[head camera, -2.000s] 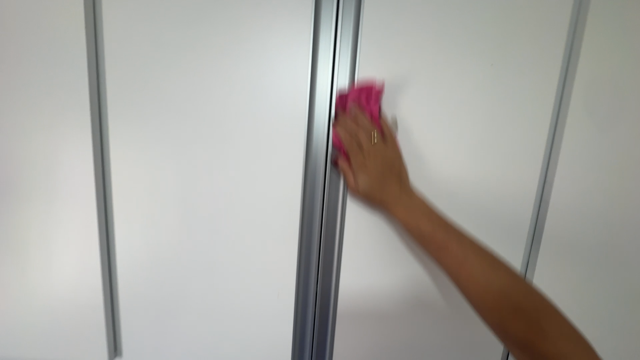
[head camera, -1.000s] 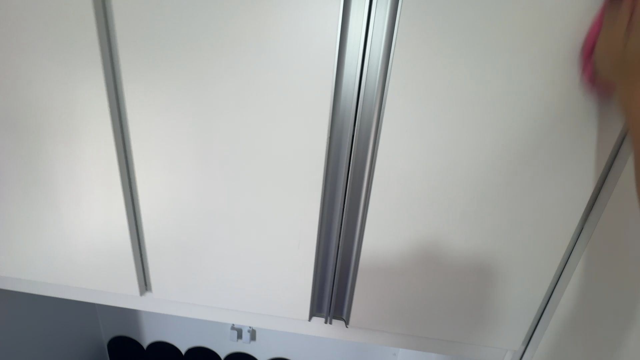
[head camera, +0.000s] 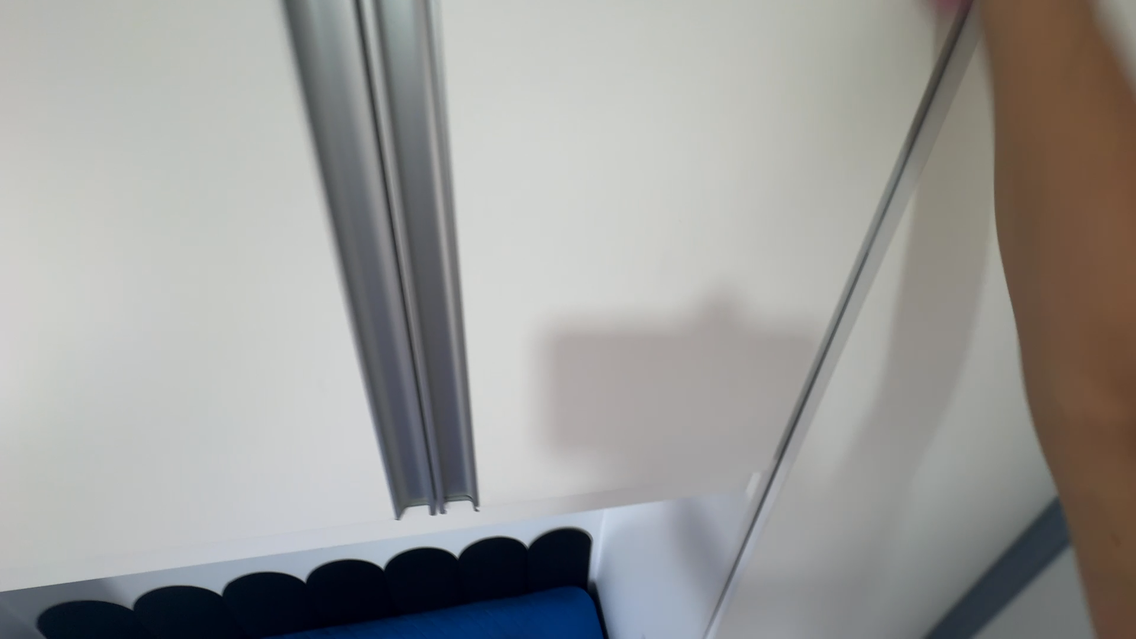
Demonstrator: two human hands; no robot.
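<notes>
My right forearm (head camera: 1056, 266) rises along the right side, and the hand lies beyond the top edge. A blurred sliver of pink cloth (head camera: 945, 3) shows beside the wrist end of the arm, near the top of a thin metal edge strip (head camera: 856, 293). What the fingers do is hidden. White cabinet doors (head camera: 639, 195) fill most of the view, with paired silver metal profile handles (head camera: 390, 248) running down between them. My left hand is out of sight.
Below the doors, a dark scalloped padded headboard (head camera: 355, 590) stands behind a blue covered surface (head camera: 461, 619). A white side panel (head camera: 657, 550) borders this recess. Another white panel with a grey strip (head camera: 1003, 568) is at the lower right. Shadows fall on the doors.
My right hand has gone from beside the central handles, with the pink cloth, to the upper right and out of the frame. The view has shifted, and the recess below the doors shows.
</notes>
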